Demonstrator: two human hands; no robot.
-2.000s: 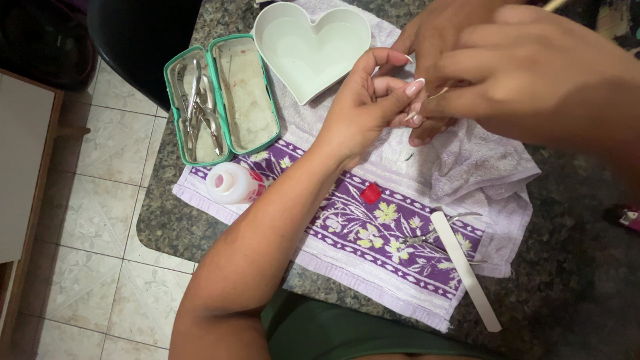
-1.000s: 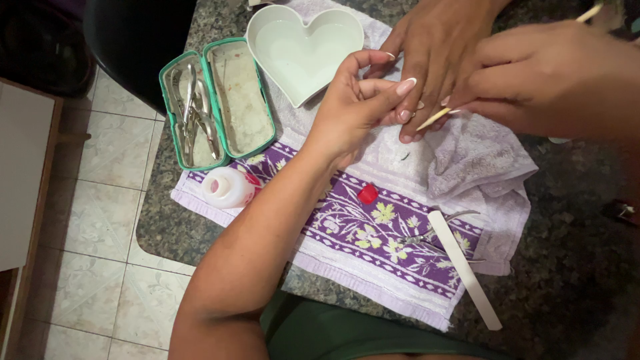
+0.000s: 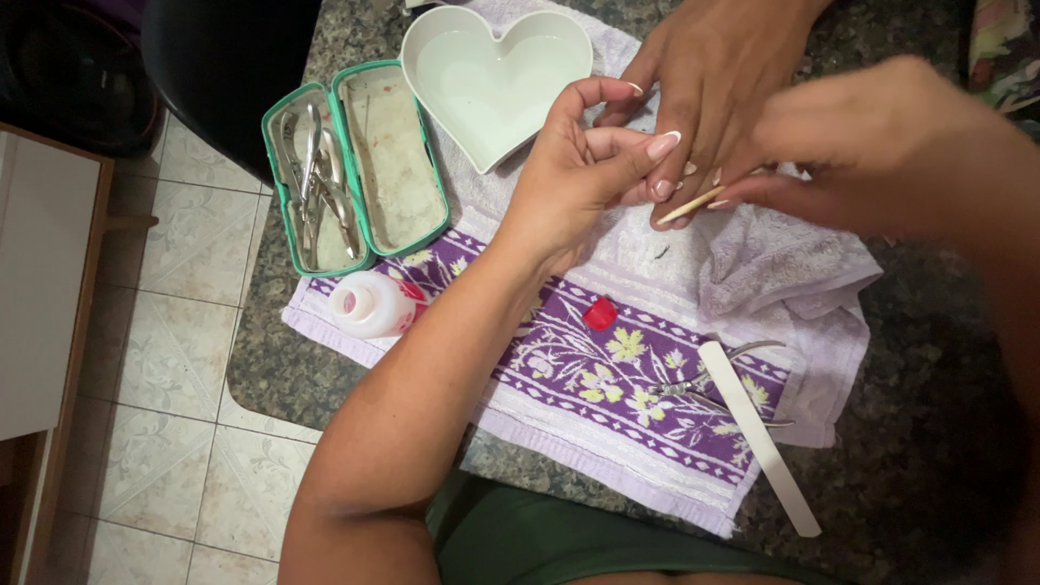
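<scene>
My left hand (image 3: 597, 158) has its thumb and fingers on a finger of another person's hand (image 3: 719, 77), which lies palm down on the lilac towel (image 3: 650, 236). My right hand (image 3: 845, 146), partly blurred, holds a wooden cuticle stick (image 3: 691, 203); its pointed tip lies by one of that hand's fingertips. Left of my left hand stands a white heart-shaped bowl (image 3: 496, 89) with clear liquid. A cuticle nipper (image 3: 691, 388) lies on the towel, partly under a white nail file (image 3: 760, 439). A small red cap (image 3: 600, 314) rests on the purple floral band.
At the left, an open green-edged case (image 3: 398, 162) holds several metal nippers (image 3: 313, 171). Below it stands an uncapped white plastic bottle (image 3: 374, 305). The granite tabletop (image 3: 276, 357) ends at the left, above a tiled floor (image 3: 175, 317). A dark chair (image 3: 231, 73) stands beside it.
Two seconds ago my right hand was up by my left fingers; it has drawn back, and the stick's tip has come down to the other person's fingertips. That person's fingers now show more fully.
</scene>
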